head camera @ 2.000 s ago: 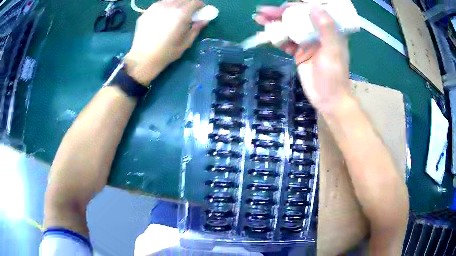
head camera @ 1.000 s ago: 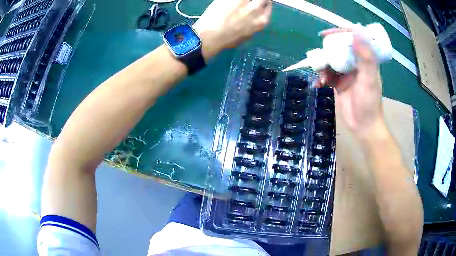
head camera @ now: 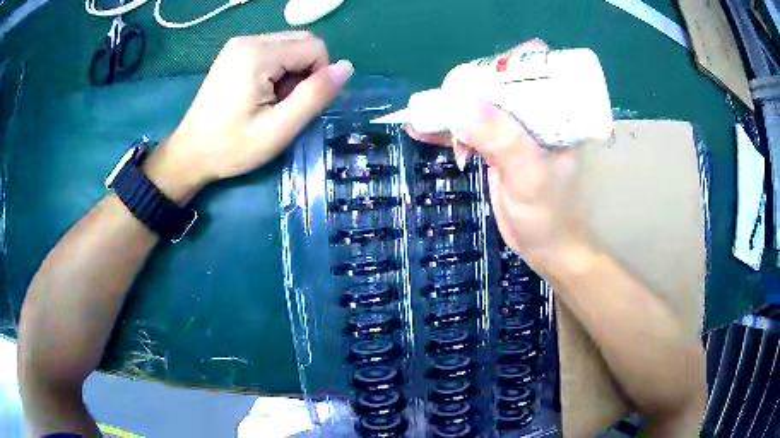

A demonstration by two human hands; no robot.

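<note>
My right hand (head camera: 522, 162) holds a white glue bottle (head camera: 547, 92) tilted, its thin pointed nozzle aimed left over the tray's top end, above the left column. The clear blister tray (head camera: 302, 248) holds several black round parts (head camera: 368, 267) in columns; my right hand and forearm hide part of the right column. My left hand (head camera: 265, 98) is at the tray's upper left corner, fingers curled and thumb pointing right. Nothing shows in it, but the inside of its fingers is hidden.
A tan cardboard sheet (head camera: 654, 197) lies under my right forearm. Black-handled scissors (head camera: 117, 58), a white cable (head camera: 184, 23) and a white oval object (head camera: 311, 8) lie at the top left. A white paper sheet (head camera: 750, 201) with a pen and more cardboard (head camera: 717, 43) lie at the right.
My left hand has moved left and down from above the tray. My right hand with the bottle has moved left, bringing the nozzle over the left column. The view has shifted too.
</note>
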